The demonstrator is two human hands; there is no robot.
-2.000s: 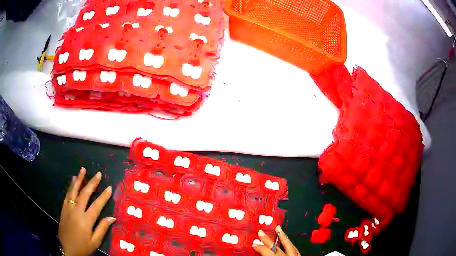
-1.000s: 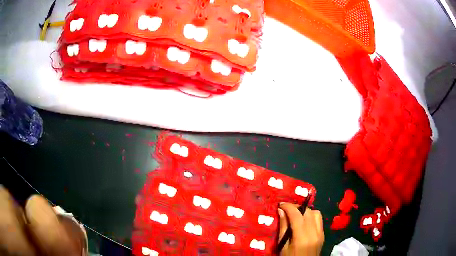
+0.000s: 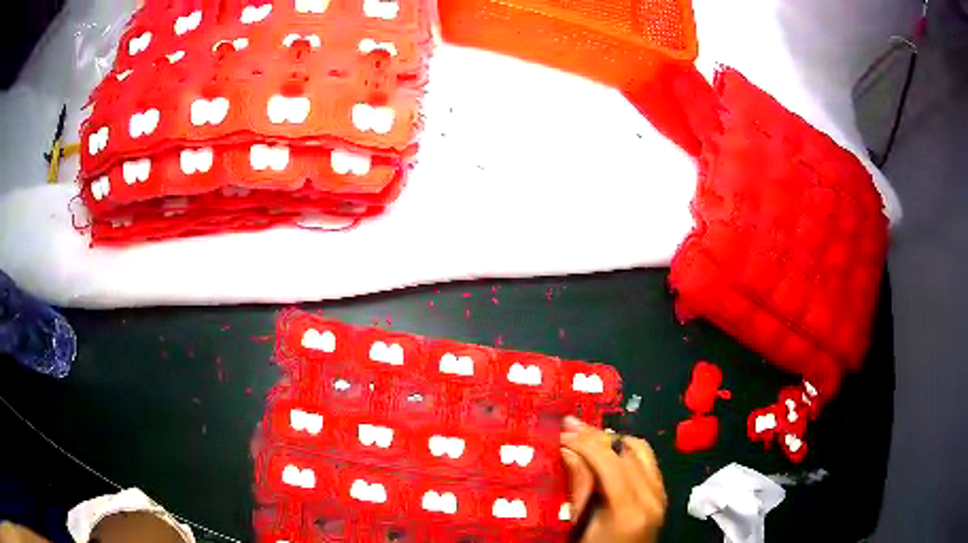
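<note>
A red moulded sheet (image 3: 409, 467) with rows of paired white ovals lies on the dark green tabletop, cut off by the bottom edge. My right hand (image 3: 616, 483) is at its right edge, fingers bent, fingertips over the red material. A small dark spot shows at the fingers; tweezers cannot be made out. My left hand is mostly out of the picture; only a blurred skin-toned patch shows at the bottom left corner, beside a white rim around a brownish shape (image 3: 133, 528) that I cannot identify.
A stack of eyed sheets (image 3: 249, 127) lies upper left on the white cover (image 3: 531, 191). An orange basket (image 3: 573, 53) is behind. Plain red sheets (image 3: 785, 223) lie right. Red blobs (image 3: 701, 408), an eyed cluster (image 3: 785, 422) and white tissue (image 3: 738, 498) are nearer; a bluish bottle (image 3: 37, 329) is left.
My left hand was spread beside the sheet, then lifted blurred at lower left, and is now mostly gone. My right hand held a dark slim tool at the sheet's upper right corner and is now lower.
</note>
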